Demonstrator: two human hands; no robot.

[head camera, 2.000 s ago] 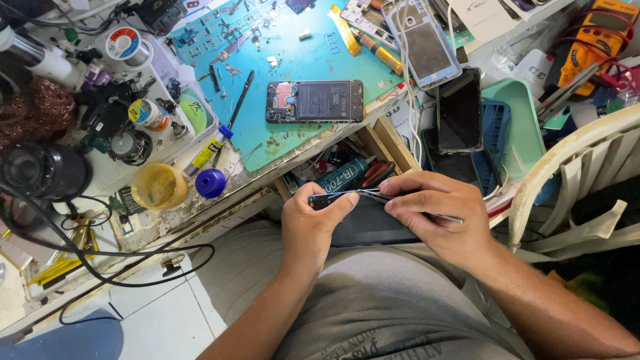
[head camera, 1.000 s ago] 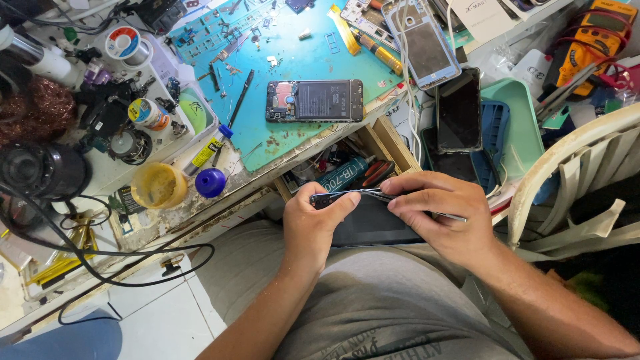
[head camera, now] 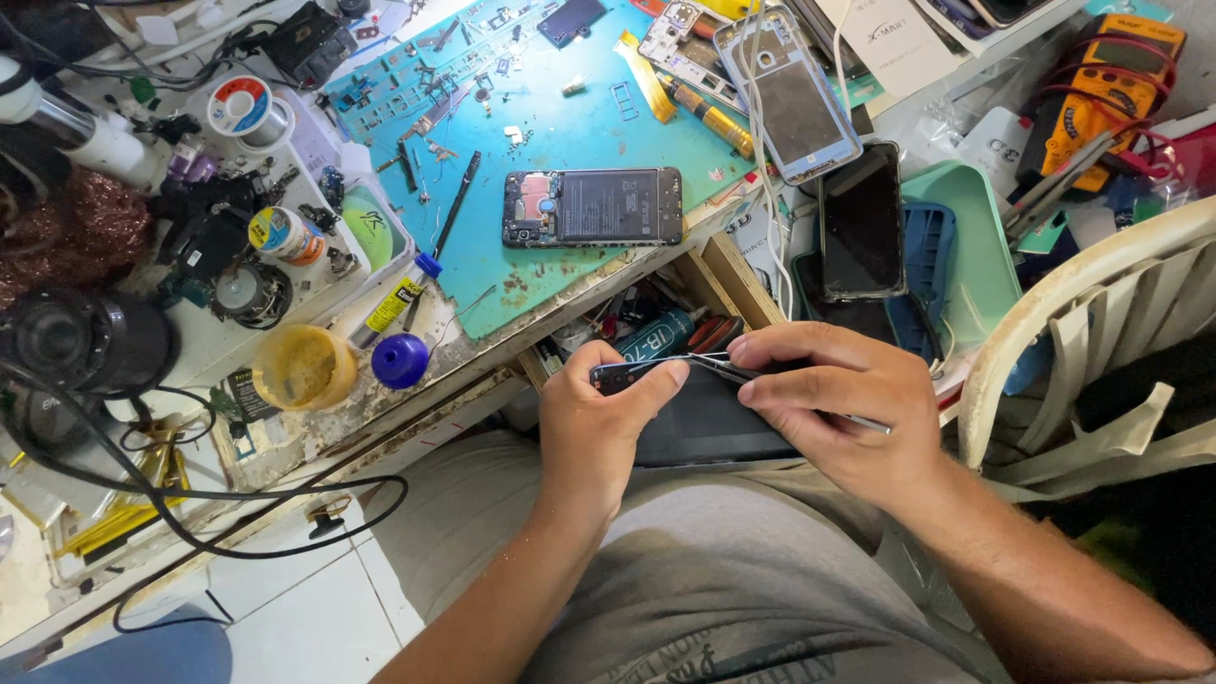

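Observation:
My left hand (head camera: 608,418) grips the end of a phone's back cover (head camera: 616,378) with camera openings, seen nearly edge-on above my lap. My right hand (head camera: 841,404) holds metal tweezers (head camera: 727,369), their tips at the cover's upper edge beside my left thumb. The far part of the cover is hidden by my right fingers. Below both hands a dark flat panel (head camera: 708,418) lies across my lap. An opened smartphone (head camera: 608,207), its battery and inner parts exposed, rests on the blue work mat beyond my hands.
An open drawer (head camera: 727,285) with tools is just past my hands. On the bench are a yellow tub (head camera: 304,368), a blue cap (head camera: 399,361), a solder spool (head camera: 249,112) and a black pen-like tool (head camera: 458,201). Phones, a green tray (head camera: 969,247), a multimeter (head camera: 1102,104) and a chair (head camera: 1054,313) stand right.

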